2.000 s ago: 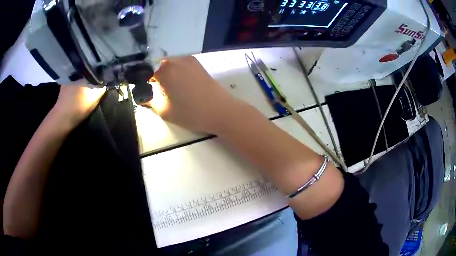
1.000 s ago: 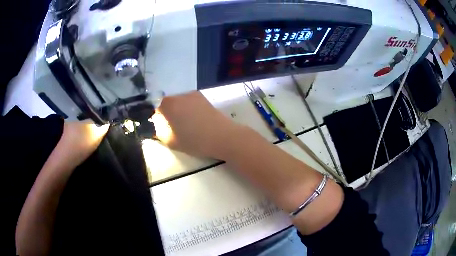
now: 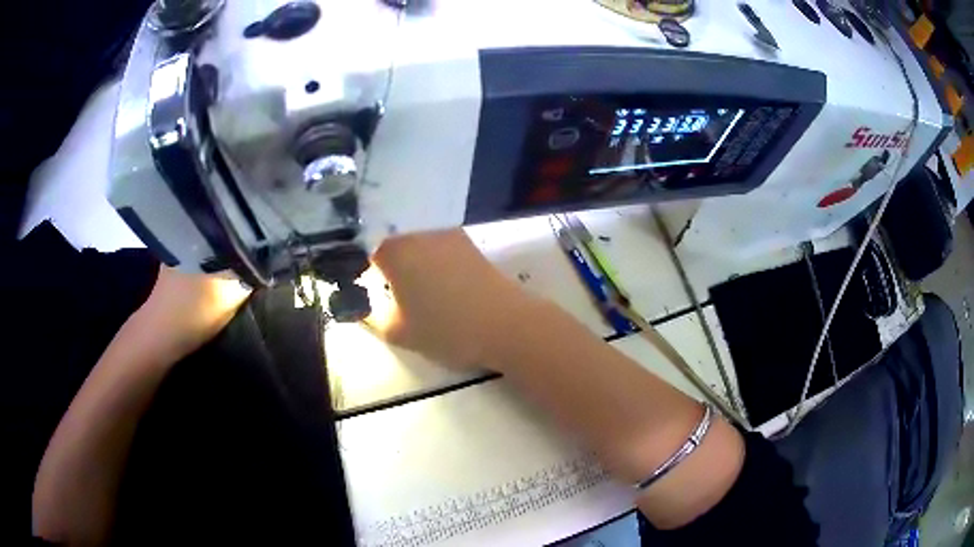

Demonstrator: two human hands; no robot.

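Black cloth point(image 3: 230, 427) lies over the left of the table and runs up under the needle area point(image 3: 310, 294) of the white sewing machine point(image 3: 427, 118). My left hand point(image 3: 203, 305) rests on the cloth just left of the needle; its fingertips are partly hidden by the machine head. My right hand point(image 3: 422, 288) is close to the right of the presser foot, its fingers behind the head and washed out by the lamp. I cannot tell what the right fingers hold.
Blue and yellow-green tools point(image 3: 593, 276) lie right of my right hand. A stack of black pieces point(image 3: 785, 331) with thin pale ties sits at the right. A printed ruler point(image 3: 491, 502) runs along the table's front. Grey cloth point(image 3: 886, 427) hangs at the right edge.
The view has shifted, so the machine head sits lower and shows more of its top. Both hands have stayed beside the needle, with little change relative to the machine.
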